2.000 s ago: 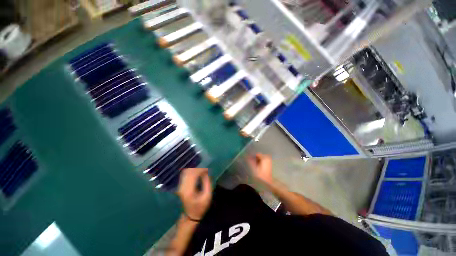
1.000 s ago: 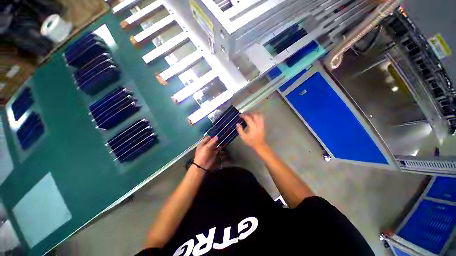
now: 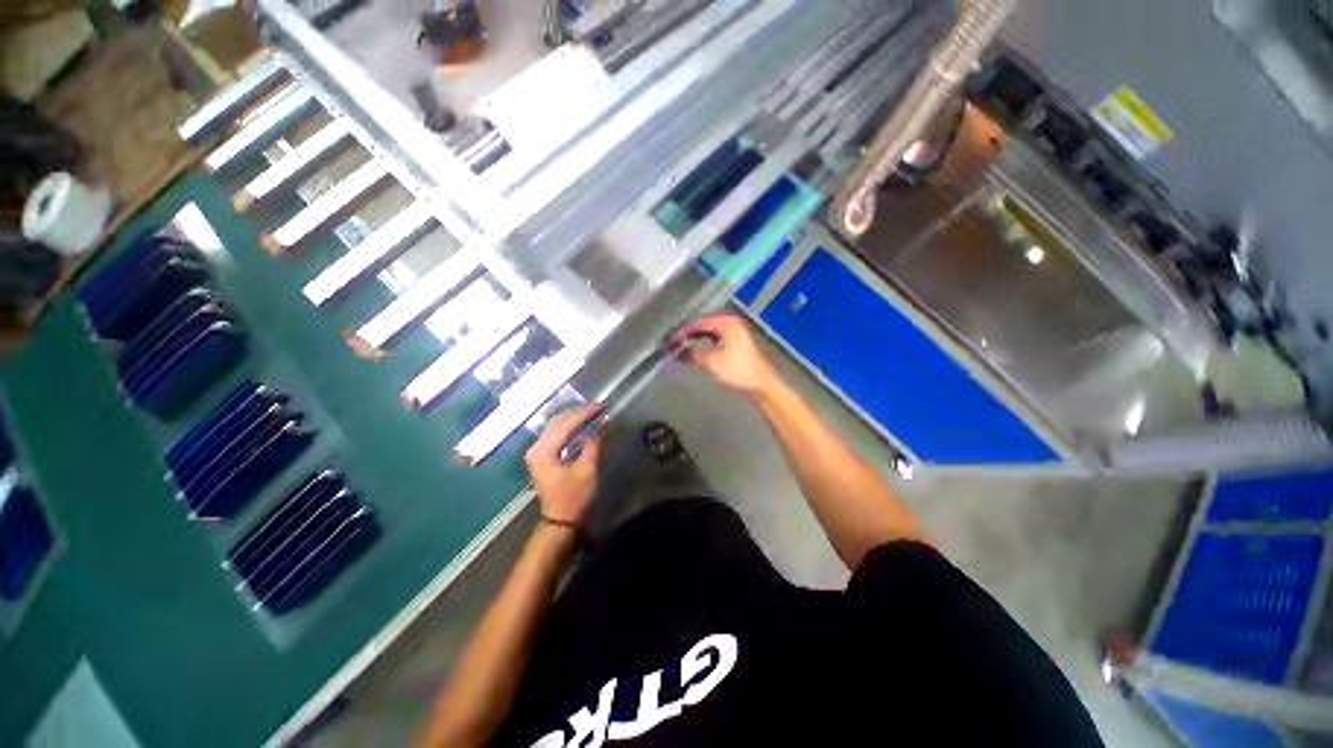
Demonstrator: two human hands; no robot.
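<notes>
My left hand (image 3: pixel 566 456) and my right hand (image 3: pixel 725 351) are in front of my body, past the table's edge. Between them they hold a thin solar cell piece (image 3: pixel 635 392), seen nearly edge-on as a narrow silvery strip. My left hand grips its near left end, my right hand its far right end. Whether it is one cell or a thin stack, I cannot tell. Dark blue solar cells with pale lines lie in a row of overlapping groups (image 3: pixel 303 541) on the green mat (image 3: pixel 124 482) to the left.
Parallel white bars with orange ends (image 3: pixel 424 300) reach over the mat's right side. A silver machine frame (image 3: pixel 383 124) stands ahead. A turquoise strip (image 3: pixel 727 260) with dark cells is beyond my right hand. A beige ribbed hose (image 3: pixel 924 102) and blue cabinet panels (image 3: pixel 906 365) are right.
Both hands have shifted slightly left and apart. The held piece has turned from showing its dark lined face to nearly edge-on. The view has shifted right over the machine.
</notes>
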